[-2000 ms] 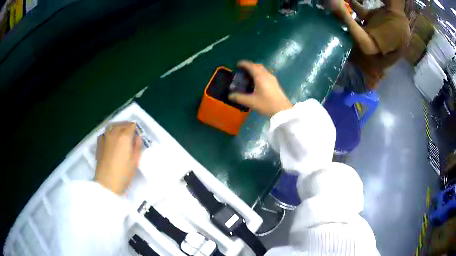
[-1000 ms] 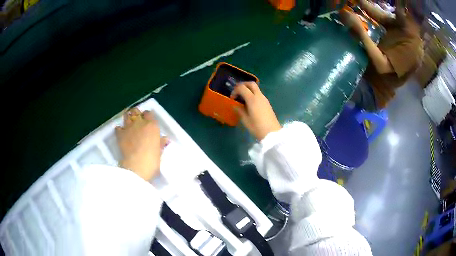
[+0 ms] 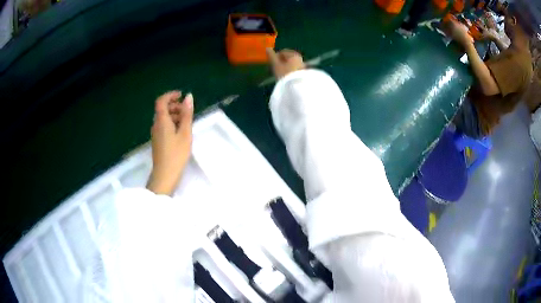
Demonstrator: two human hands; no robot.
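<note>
An orange gift box base [image 3: 249,50] stands on the far part of the green surface, with a black insert or watch and a pale patch in its open top. My right hand [image 3: 287,63] is at the box's lower right corner, fingers near or touching it; contact is unclear. My left hand [image 3: 172,133] is raised over the far end of the white tray [image 3: 237,139], fingers curled apart, with nothing visible in it. Black watches [image 3: 270,280] with straps lie in the tray's near compartments, partly hidden by my right sleeve.
The green bench [image 3: 379,89] runs to the upper right. A person in a brown top [image 3: 513,74] works there with orange pieces. More orange boxes [image 3: 391,5] are at the top edge. A blue stool [image 3: 445,168] stands right of the bench.
The orange box has moved away from the tray to the far side, and my right hand has come out of it and reached forward. My left hand has lifted off the tray's far edge.
</note>
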